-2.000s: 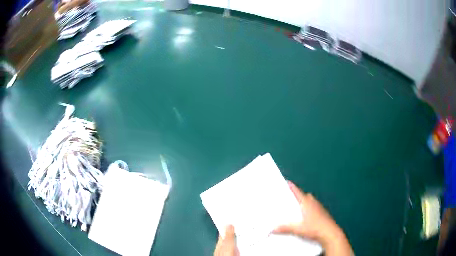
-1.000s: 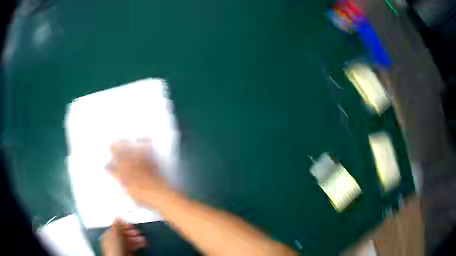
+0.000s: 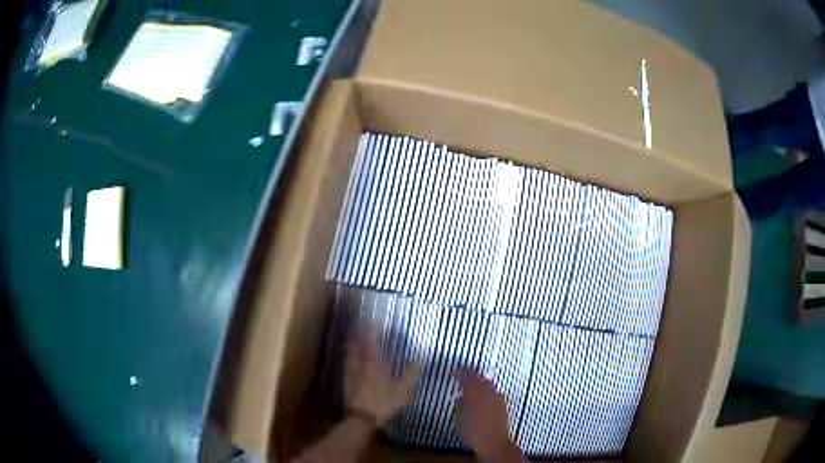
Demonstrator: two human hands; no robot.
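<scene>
The large brown carton [image 3: 543,118] holds two rows of thin white panels [image 3: 425,217] standing on edge, packed closely. My left hand [image 3: 375,375] is in the carton at the left end of the near row, blurred, its thumb towards the right. My right hand [image 3: 484,411] is to its right, over the same row, with its fingertips at the panel edges. Blur and the panels hide whether either hand grips any panels. A dark gap shows at the near row's lower left, beside my left hand.
The green table [image 3: 172,335] lies left of the carton. On it are a sticker sheet in clear plastic [image 3: 172,59], another sheet [image 3: 68,32], a small cream pad [image 3: 104,228] and a thin white tool [image 3: 67,226]. A person's dark-clothed legs [image 3: 769,149] show at right.
The view has swung right from the table to the carton. The white panels that my hands held or touched on the table are out of view, and both hands are now inside the carton.
</scene>
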